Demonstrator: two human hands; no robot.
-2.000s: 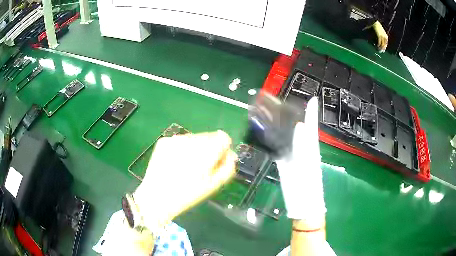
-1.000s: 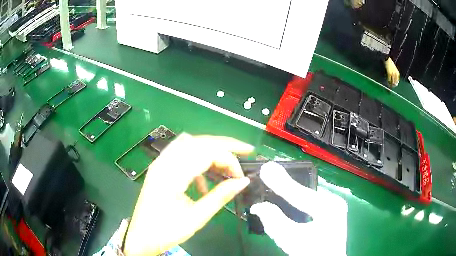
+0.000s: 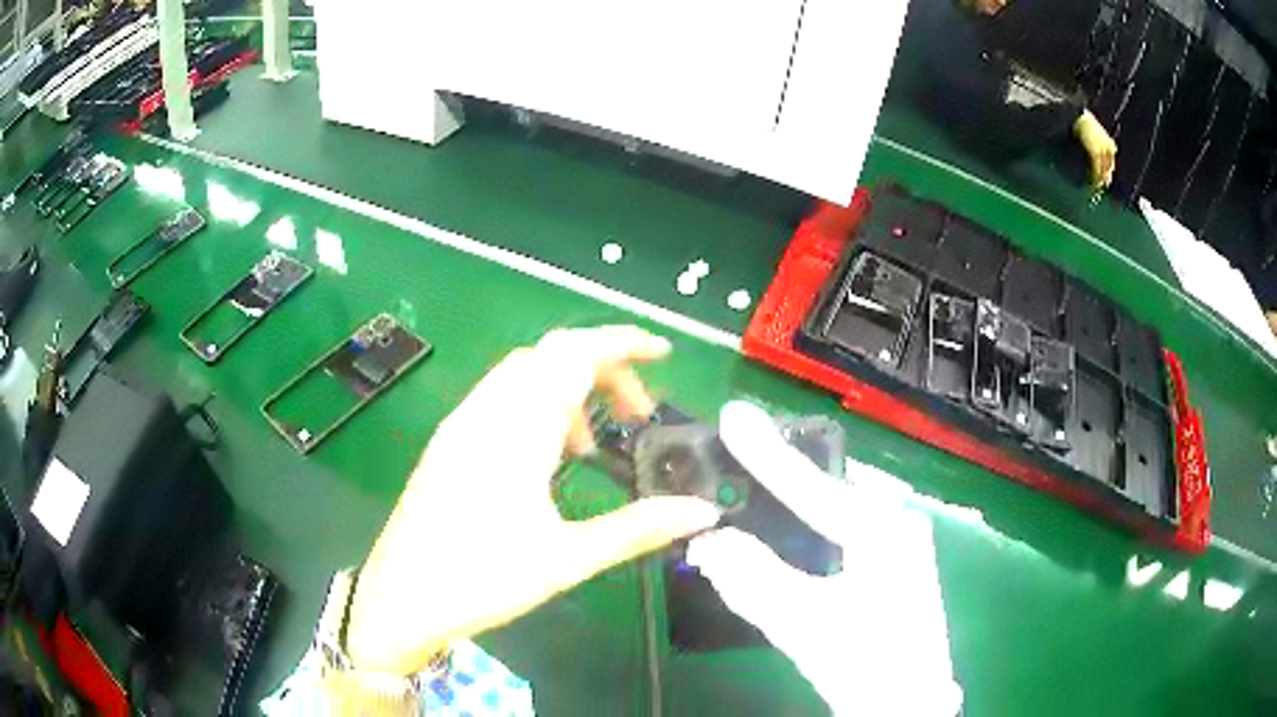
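Note:
A dark phone housing (image 3: 679,469) with round openings at its camera end is held in front of me. My right hand (image 3: 840,574), in a white glove, grips it from the right, with thumb and fingers around its dark body. My left hand (image 3: 518,504), bare, has thumb and fingers curled around the camera end. Whether the left fingertips pinch a small part is not clear. Another dark piece (image 3: 721,602) shows beneath the held unit, partly hidden by the glove.
Housings such as this one (image 3: 347,381) lie spaced along the green belt (image 3: 462,301) at the left. A black blister tray (image 3: 966,238) sits on a red crate (image 3: 787,301) at right. A black box (image 3: 119,469) stands left. A white machine (image 3: 602,84) and a person's hand (image 3: 1097,150) are beyond.
The belt housings have shifted left and away. My left hand has closed around the held unit's camera end. The unit has tilted, its round openings now showing, and my gloved hand keeps its grip.

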